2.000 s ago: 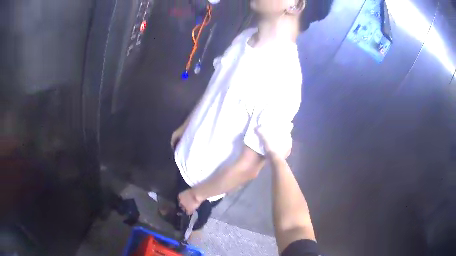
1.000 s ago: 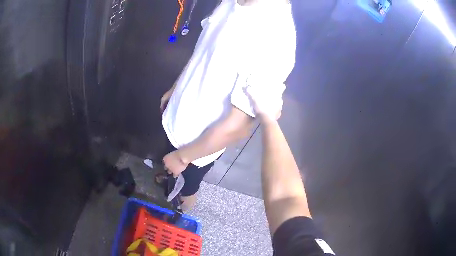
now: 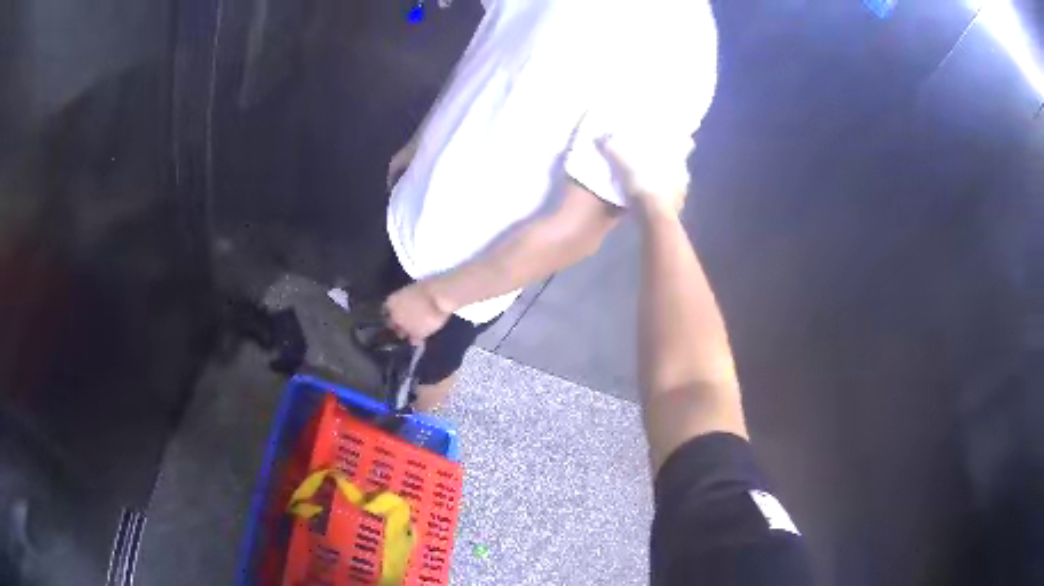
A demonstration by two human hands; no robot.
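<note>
My right hand point(image 3: 648, 181), at the end of a bare forearm and black sleeve, is closed around the upper arm, over the white sleeve, of a person in a white T-shirt point(image 3: 515, 149). Bright light washes out my fingers. My left hand is not in view. A red slotted crate point(image 3: 435, 492) with a knotted yellow strap point(image 3: 397, 538) stands in a blue crate point(image 3: 267, 481) at the lower left. The person's hand holds a dark and pale strap or handle just above the crates.
Dark metal walls point(image 3: 847, 298) surround us. The speckled floor point(image 3: 538, 458) lies right of the crates. A dark object point(image 3: 286, 340) is on the floor behind them. A door track point(image 3: 126, 544) shows at the lower left, and a bright light strip point(image 3: 1013, 52) at the upper right.
The view has tilted down, so the person and my arm sit higher than a second ago and more of the crates and floor shows. My right hand stays on the person's arm.
</note>
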